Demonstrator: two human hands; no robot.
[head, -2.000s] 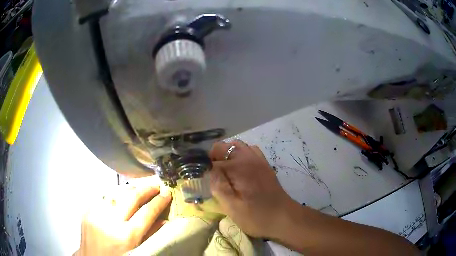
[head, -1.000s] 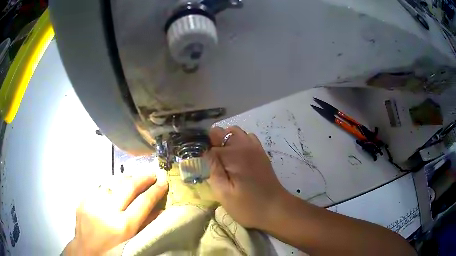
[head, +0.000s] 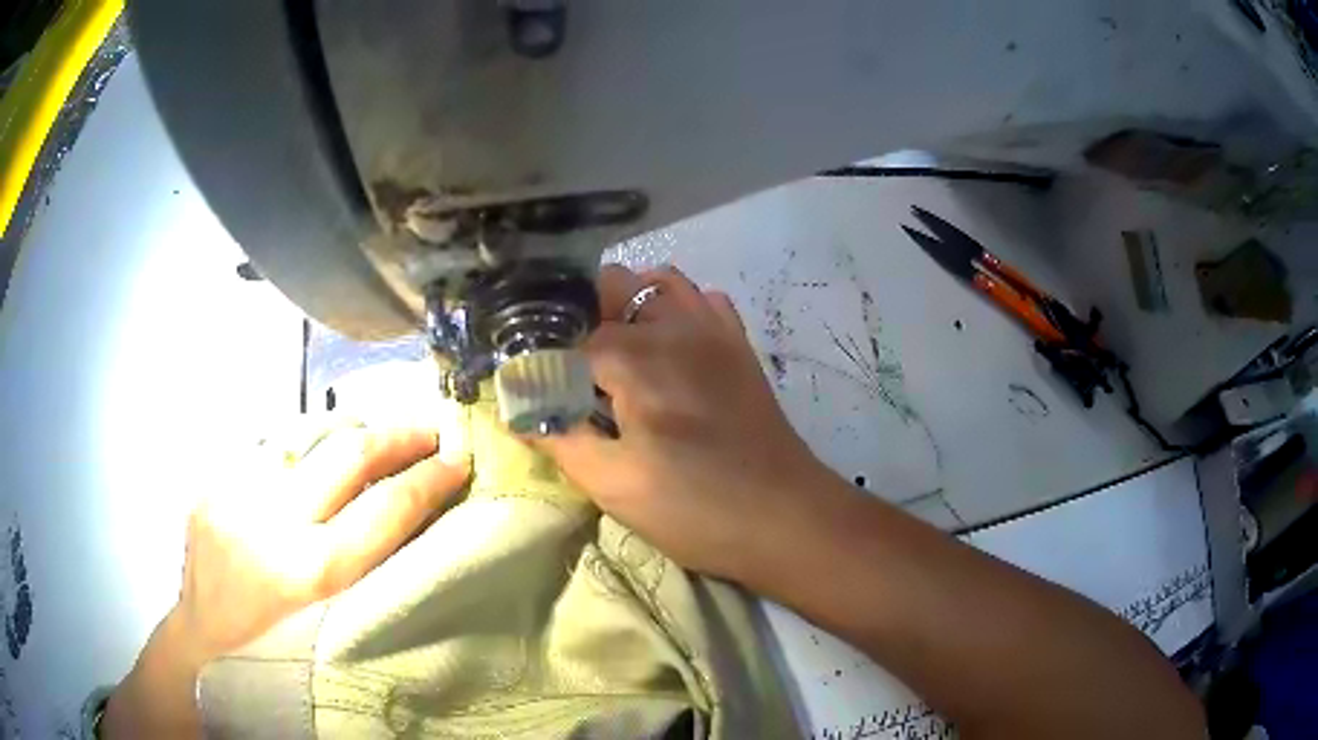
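A khaki garment panel lies bunched under the sewing machine head, with seams and loose threads showing. My left hand lies flat on the cloth's left side, fingertips by the presser foot, washed out by the lamp. My right hand, with a ring on one finger, is bent at the cloth's right side, just right of the white tension dial. The dial hides part of its fingers, and I cannot tell whether it grips the cloth.
Thread snips with orange-and-black handles lie under the arm on the white table. A tan scrap is right of them. A printed ruler edge runs at the lower right. A yellow curved piece is at the upper left.
The view has tilted down, so the machine head and hands sit higher in the picture. The upper dial has left the view, and more of the khaki cloth shows below.
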